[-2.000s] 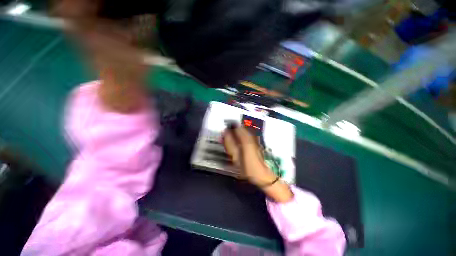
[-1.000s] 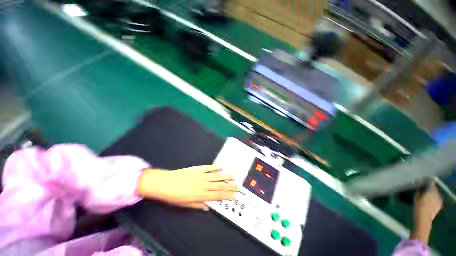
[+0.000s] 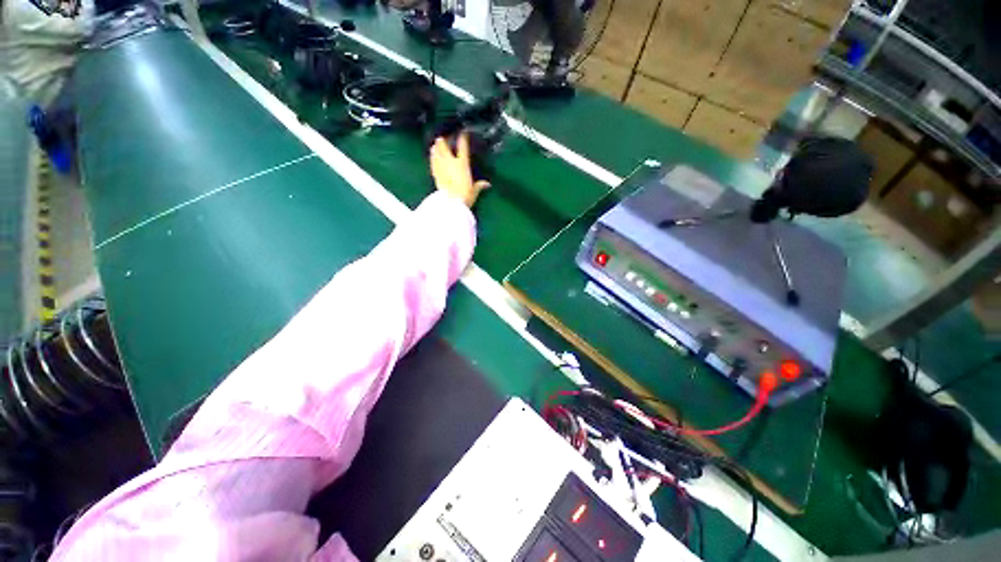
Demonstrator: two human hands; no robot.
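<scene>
My left hand (image 3: 454, 173) reaches out over the green conveyor, palm down with fingers apart, at the near side of a black headset (image 3: 474, 119). The fingertips overlap its dark parts; no closed grip shows. The pink sleeve crosses the left half of the view. My right hand is not in view. The white headset tester (image 3: 492, 483) lies on the black work mat (image 3: 423, 423) at the bottom, cut off by the edge, with red digits lit.
A blue-grey box (image 3: 703, 296) with red terminals and a red lead (image 3: 724, 426) stands on a green board, a black rounded head (image 3: 825, 178) on it. Black cables bunch behind the tester. Another headset (image 3: 928, 445) lies right. A carton of headsets (image 3: 55, 379) sits lower left.
My left hand has left the tester and moved forward to the headset on the conveyor. My right hand, earlier at the right edge, has gone out of view. The view has shifted.
</scene>
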